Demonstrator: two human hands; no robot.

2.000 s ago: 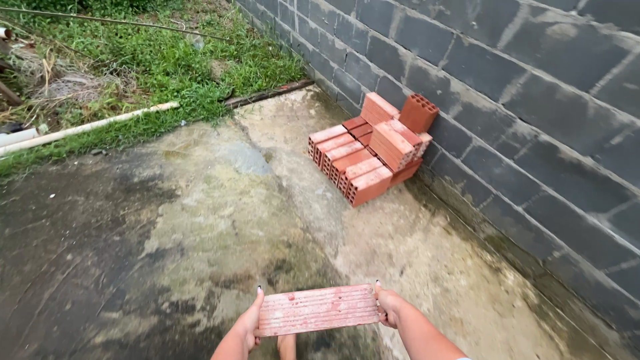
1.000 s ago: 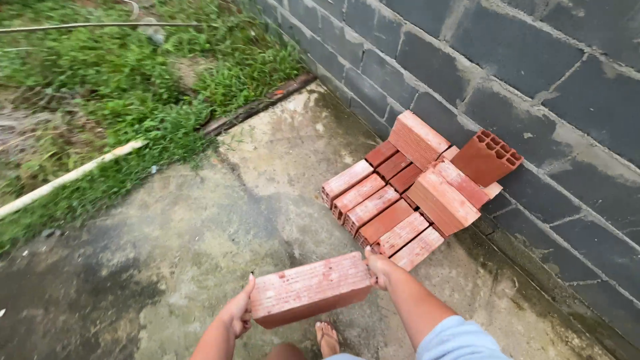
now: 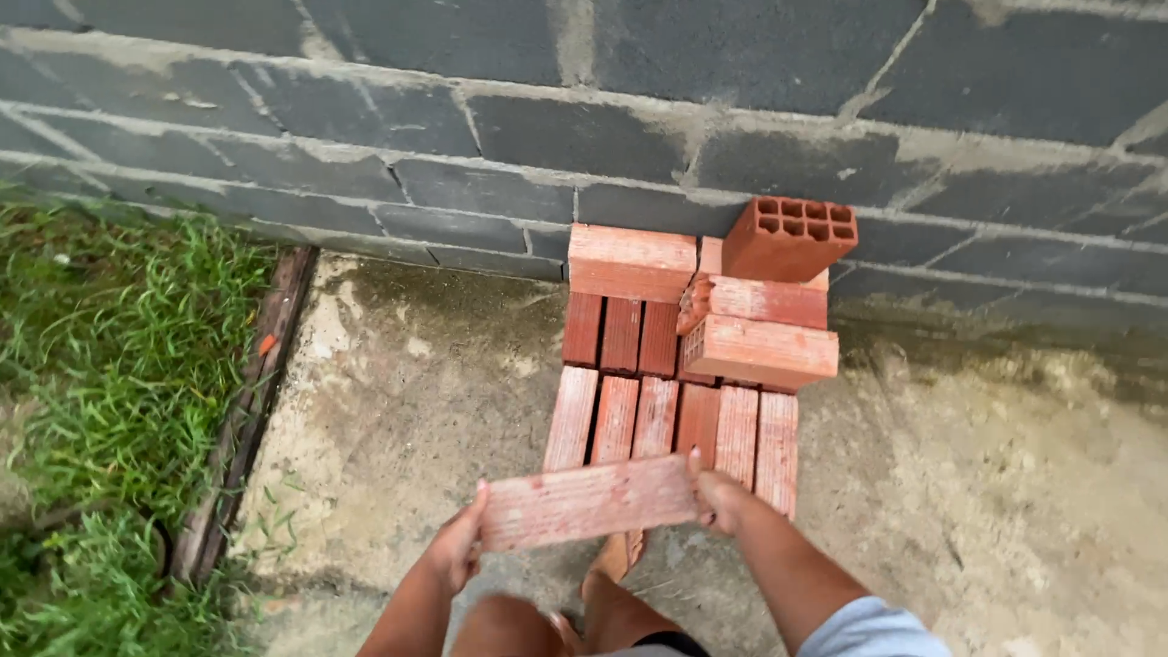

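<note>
A hollow clay brick [image 3: 589,504] is held level between my two hands, its ridged long face up. My left hand [image 3: 459,540] grips its left end and my right hand [image 3: 716,497] its right end. Just beyond it, rows of clay bricks [image 3: 699,424] lie side by side on the concrete, the held brick hiding some near ends. On top, one brick [image 3: 631,260] lies at the back left, and two more [image 3: 769,349] lie at the right, one with a broken end. Behind these, a brick [image 3: 792,239] stands upright with its holes facing up.
A grey block wall [image 3: 584,137] runs behind the stack. The concrete floor [image 3: 401,411] extends on both sides. At the left, a weathered wooden board [image 3: 260,392] borders the grass [image 3: 119,365]. My bare feet [image 3: 613,557] are just below the held brick.
The view has swung round to face the wall and come much closer to the brick stack. Both hands have kept hold of the brick, now at the near edge of the stack.
</note>
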